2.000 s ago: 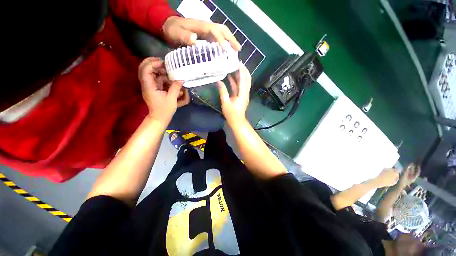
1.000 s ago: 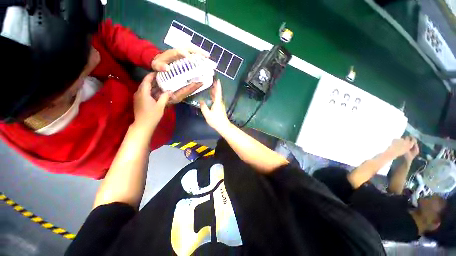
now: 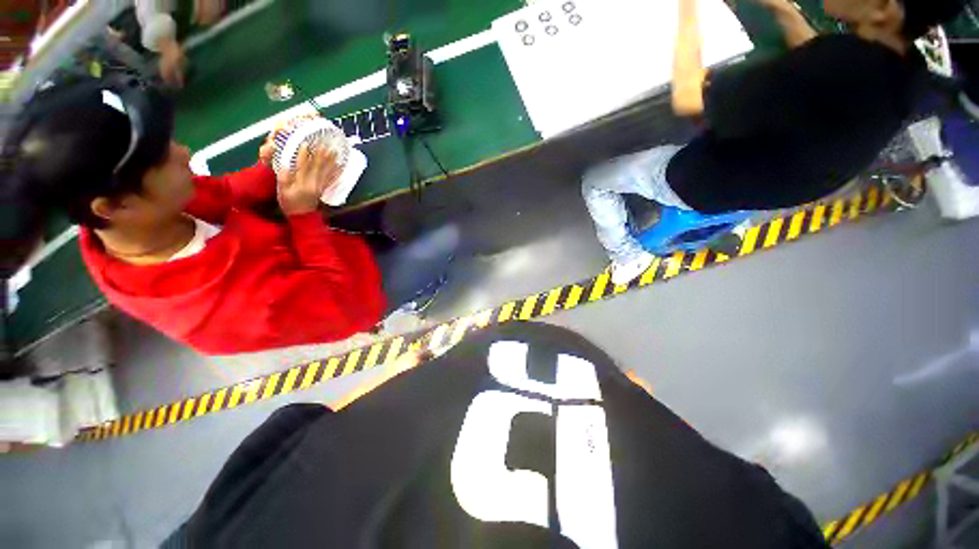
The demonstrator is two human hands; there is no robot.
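The small white slatted fan (image 3: 349, 177) is at the left, held by the person in red at the bench edge; neither of my hands touches it. My left forearm shows beside my black shirt, and what looks like my left hand (image 3: 435, 342) is small and blurred at its end, so its grip is unclear. My right hand is not in view; only a sliver of skin shows at the right of my shirt.
The green bench (image 3: 472, 139) runs across the top with a black corded device (image 3: 410, 86), a dark strip (image 3: 368, 124) and a white board (image 3: 580, 80). Another person (image 3: 805, 118) sits right on a blue stool (image 3: 687, 231). Yellow-black tape (image 3: 537, 305) crosses the grey floor.
My hands have left the fan and dropped back near my body. The person in red now holds the fan alone. The view has moved back, showing more floor and the seated person.
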